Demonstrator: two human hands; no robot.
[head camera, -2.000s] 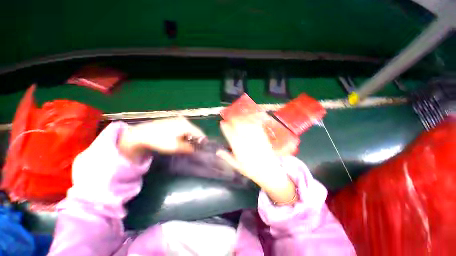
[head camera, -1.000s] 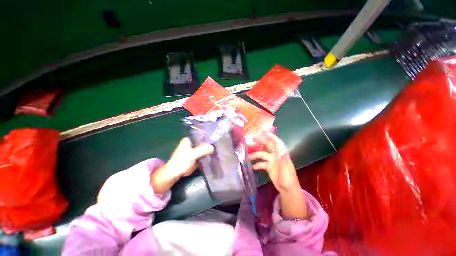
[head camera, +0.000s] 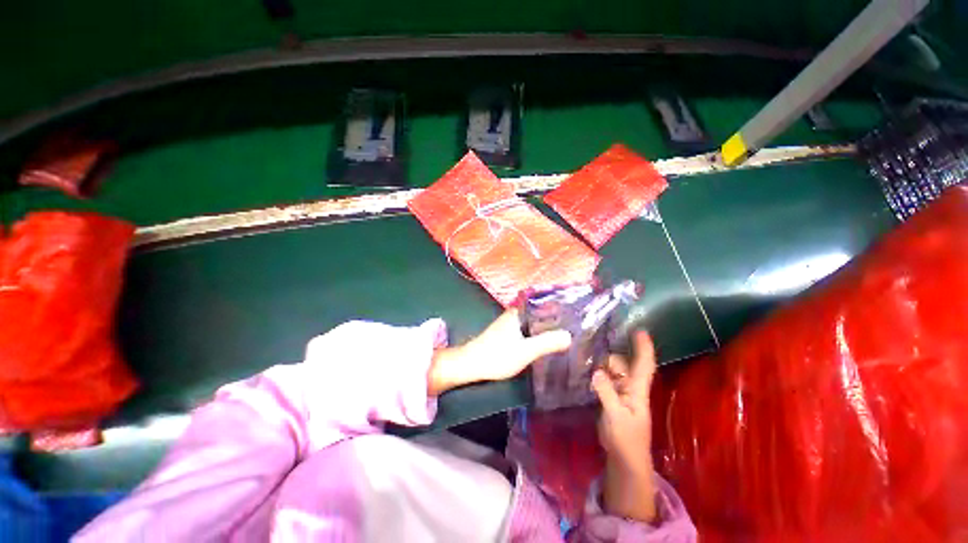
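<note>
My left hand (head camera: 507, 348) is shut on a bagged product (head camera: 563, 355), a dark flat item in a shiny, crinkled clear bag, held over the near edge of the worktop. My right hand (head camera: 628, 392) is at the right side of the bag with its fingers partly curled; blur hides whether it grips. A tied bundle of red bubble bags (head camera: 520, 249) lies just beyond the held item, with a thin white string around it. A packed red bubble bag (head camera: 607, 195) lies to its right, by the pale strip.
Bagged items (head camera: 369, 138) lie on the green belt (head camera: 244, 159). A grey bar with a yellow end (head camera: 817, 85) slants at right. A large red sack (head camera: 817, 414) fills the lower right, beside a dark shiny pile (head camera: 929, 154). A red bundle (head camera: 62, 318) and blue clothing (head camera: 42, 509) are at left.
The bagged item has moved right and now looks shorter in view, clear of the tied bundle. My left hand has moved right with it. My right hand has moved slightly right and down.
</note>
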